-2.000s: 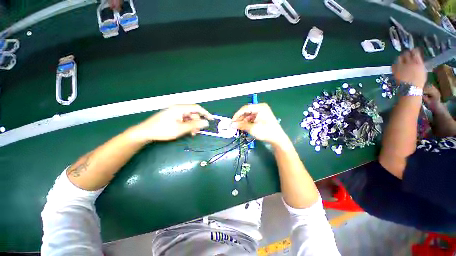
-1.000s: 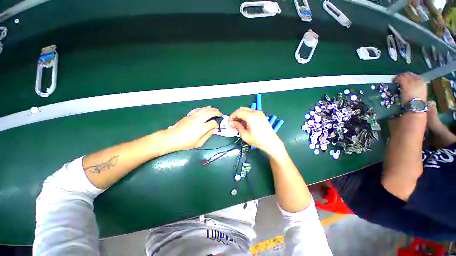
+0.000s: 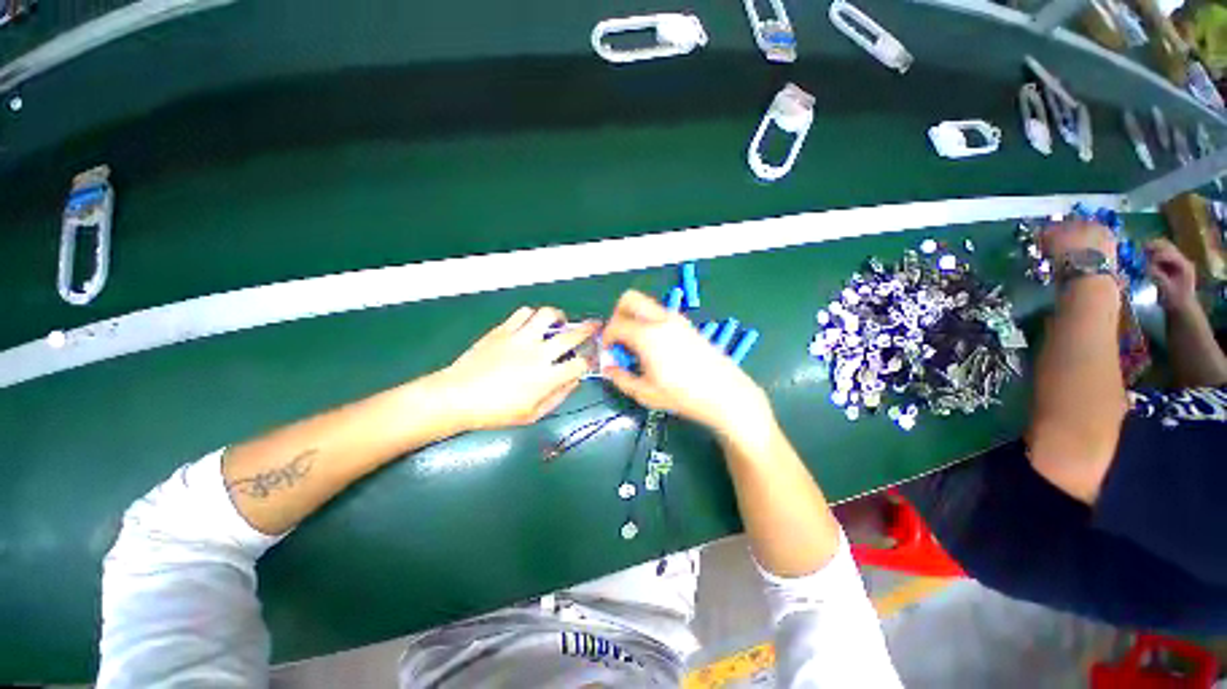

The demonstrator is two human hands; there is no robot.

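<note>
My left hand (image 3: 525,366) holds a white housing (image 3: 596,361), which is mostly hidden by my fingers. My right hand (image 3: 659,353) is at the housing's right side, its fingers pinching a blue battery (image 3: 622,357) against it. Several loose blue batteries (image 3: 727,337) lie just right of and behind my right hand. A wired board assembly (image 3: 657,464) with dark lead wires and small green boards trails on the bench below my hands. Two small round disc parts (image 3: 628,529) lie at its near end.
A large heap of wired parts (image 3: 922,337) lies to the right. A pale belt edge rail (image 3: 404,263) runs behind my hands. The green belt carries spaced housings (image 3: 782,132). Another person's arm (image 3: 1076,364) reaches over the bench at the far right. Red stools (image 3: 915,538) stand below.
My right fingers now have a blue battery at the housing. More loose batteries show beside my right hand. The other person's hand is now among blue pieces at far right.
</note>
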